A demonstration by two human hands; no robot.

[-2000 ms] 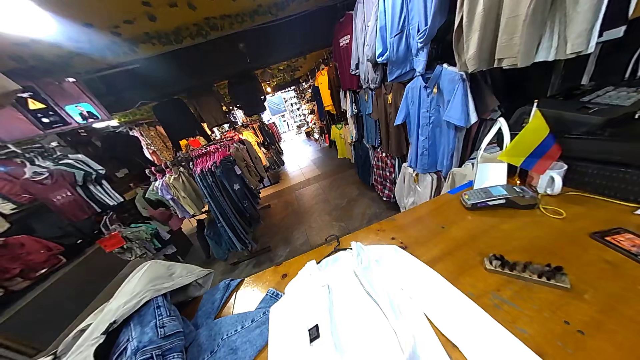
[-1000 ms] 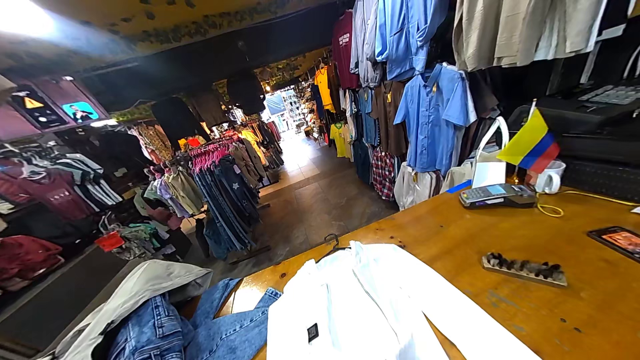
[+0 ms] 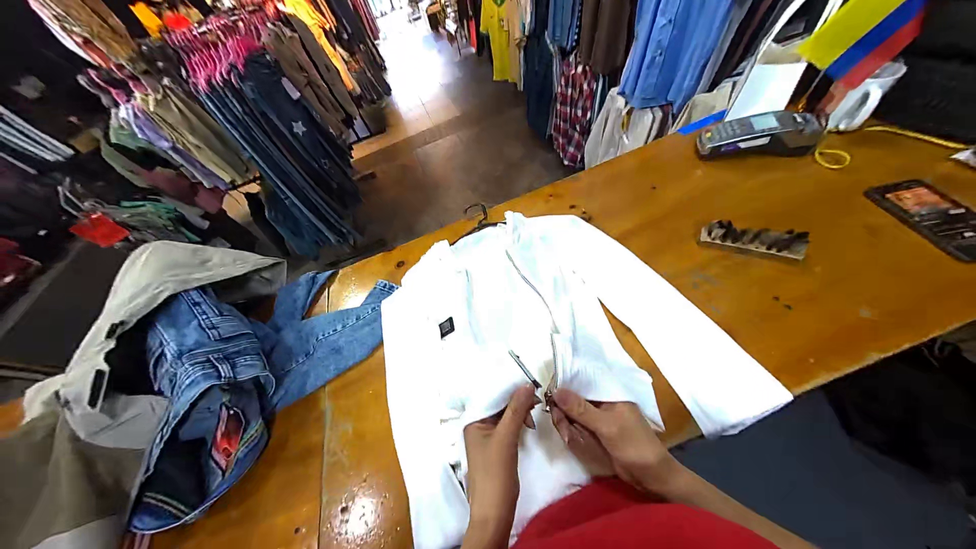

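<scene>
A white zip jacket (image 3: 488, 305) lies front up on the wooden counter, its collar around a black hanger (image 3: 479, 221) whose hook points away. Near the jacket's lower hem, my left hand (image 3: 499, 442) pinches one end of the open front zipper (image 3: 528, 369) between thumb and fingers. Close beside it on the right, my right hand (image 3: 602, 435) grips the other zipper edge, with the metal zipper end between the fingertips. The two zipper ends are almost touching. One white sleeve reaches right toward the counter's near edge. A small black patch (image 3: 447, 328) shows on the jacket's chest.
Blue jeans (image 3: 213, 343) and a beige garment (image 3: 175, 267) lie on the left. To the right on the wooden counter (image 3: 648, 198) are a card terminal (image 3: 762, 133), a small block with dark tufts (image 3: 753, 240), a phone (image 3: 926, 217) and a small flag (image 3: 865, 42). Clothes racks stand beyond.
Both hands have come into view and taken hold of the jacket's zipper ends at the hem. The view has tilted down toward the counter.
</scene>
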